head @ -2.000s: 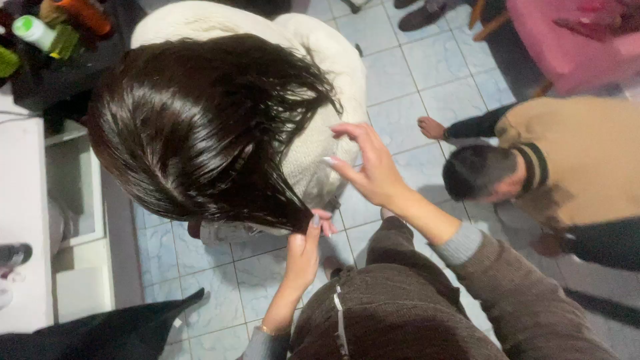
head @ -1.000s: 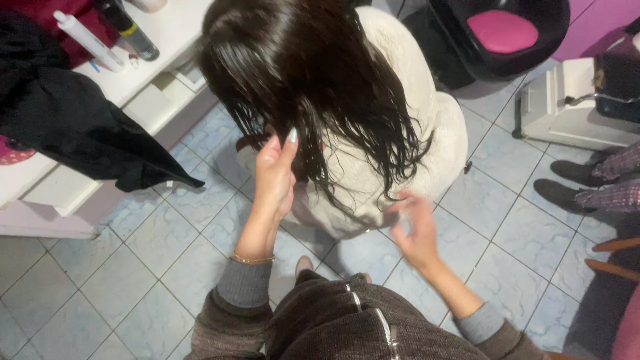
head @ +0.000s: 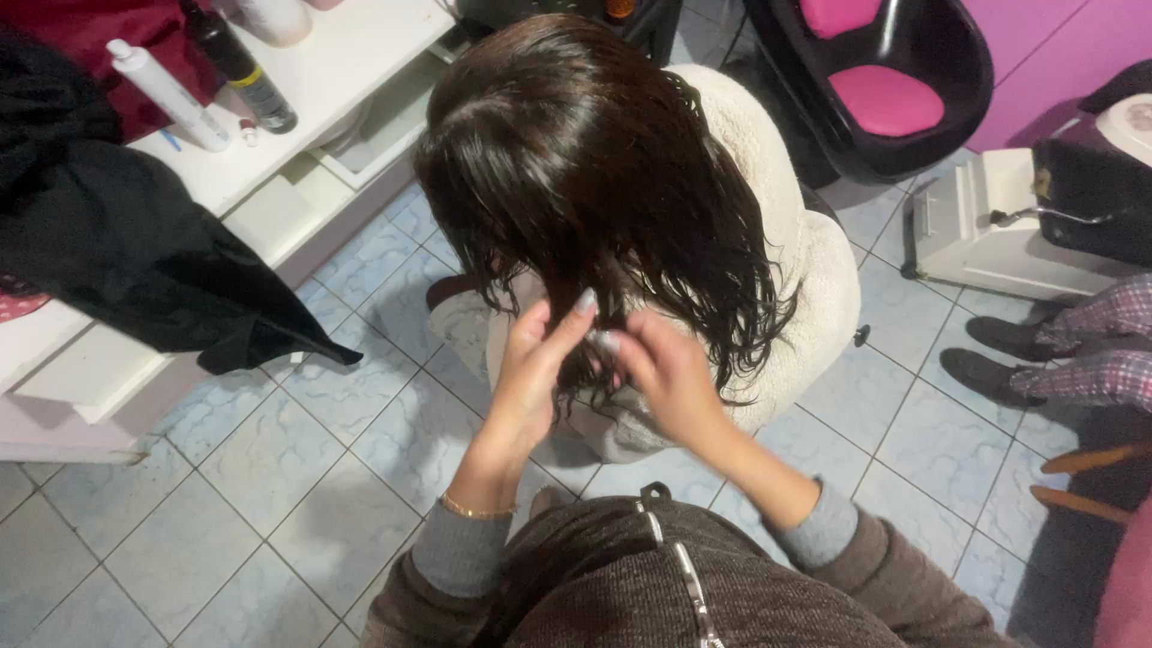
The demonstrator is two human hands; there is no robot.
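A seated person with long, dark, damp-looking hair point(head: 576, 153) and a cream knitted sweater point(head: 819, 297) is in front of me. My left hand point(head: 537, 364) grips a lock of the hair near its lower ends, thumb on top. Beside it, my right hand point(head: 664, 364) pinches the same lock, its fingertips close to my left thumb. The fingertips are slightly blurred and partly hidden by hair. Loose strands hang to the right of my right hand over the sweater.
At left, a white counter point(head: 333, 54) with open drawers holds a white tube point(head: 168, 94) and a black bottle point(head: 241, 72); a black cloth point(head: 153, 243) hangs over its edge. A black chair with pink pads point(head: 886, 99), a white wheeled cart point(head: 981, 225) and another person's feet point(head: 990, 360) are at right.
My right hand has moved left from the hair ends by the sweater to join my left hand at the lock. The view has shifted since the oldest frame.
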